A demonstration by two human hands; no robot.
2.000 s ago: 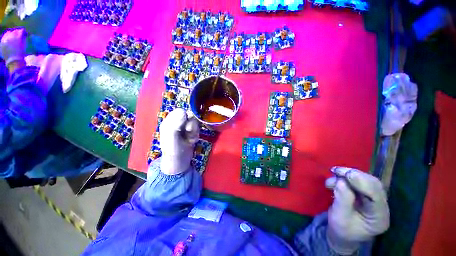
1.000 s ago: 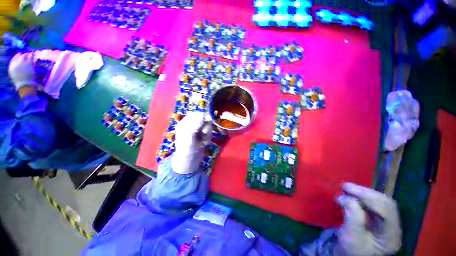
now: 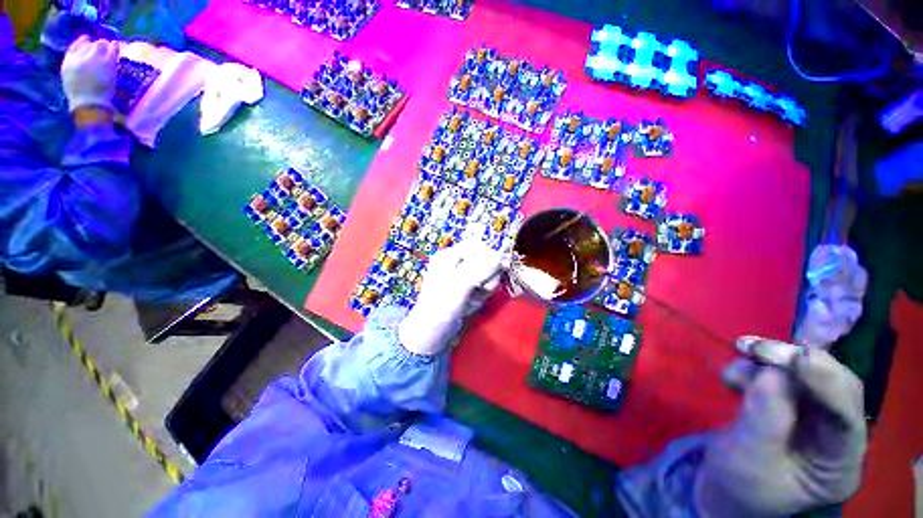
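Note:
My left hand (image 3: pixel 460 291), in a white glove, holds a metal cup (image 3: pixel 562 258) by its side above the mat. Amber-brown liquid with a white patch shows in the cup, and a thin stick crosses its upper rim. My right hand (image 3: pixel 794 425), also gloved, is at the lower right with fingers closed around a thin dark stick (image 3: pixel 688 322) that points left toward the cup; its far end is hard to see. A green circuit board panel (image 3: pixel 585 357) with small white rectangles and a blue upper-left part lies just below the cup.
Board panels with orange-brown parts (image 3: pixel 506 88) lie in rows on the red-pink mat (image 3: pixel 739 192), small pieces at their right. Bright cyan boards (image 3: pixel 643 61) are at the far edge. A white cloth (image 3: pixel 835 293) lies at right. Another person's gloved hand (image 3: pixel 91 73) is at upper left.
The view has shifted, so the mat and boards appear farther right and lower. The cup is now closer to the green panel and the two-unit piece. The stick in my right hand shows more clearly.

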